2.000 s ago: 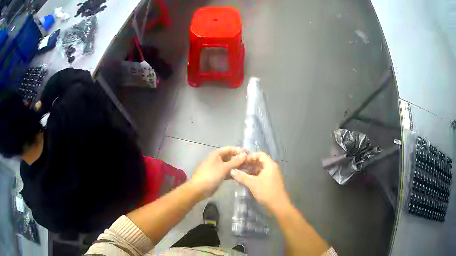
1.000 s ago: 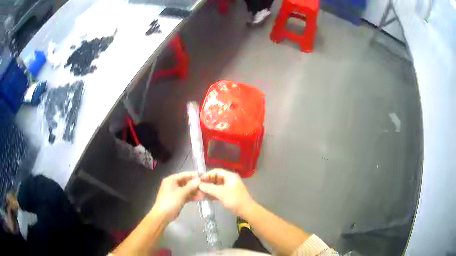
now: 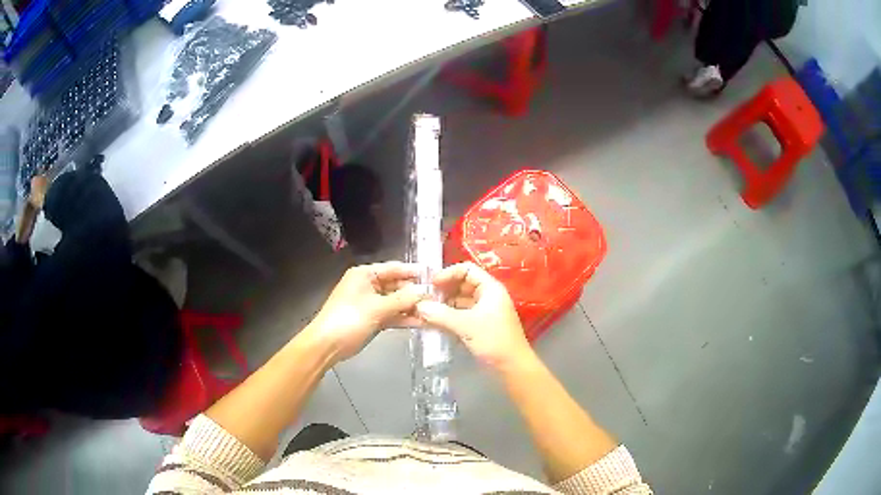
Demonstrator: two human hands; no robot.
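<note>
A long, narrow bundle of clear plastic [image 3: 426,208], perhaps a stack of trays seen edge-on, stands out in front of my body over the floor. My left hand [image 3: 369,306] pinches it near its middle from the left side. My right hand [image 3: 478,311] pinches it from the right side. Both hands are bare, with their fingertips close together on the bundle. The fingers hide part of it, and its lower end reaches my striped sweater.
A red stool [image 3: 534,237] stands just right of the bundle; another red stool [image 3: 770,138] is further right. A person in black [image 3: 87,300] sits at left by the long white table [image 3: 319,60], which holds a bag of black parts [image 3: 214,72] and filled trays [image 3: 77,111].
The view has turned and moved forward; the near red stool now lies right of the bundle, and the table runs across the upper left. Both hands stay at the clear bundle, which looks narrower than at first.
</note>
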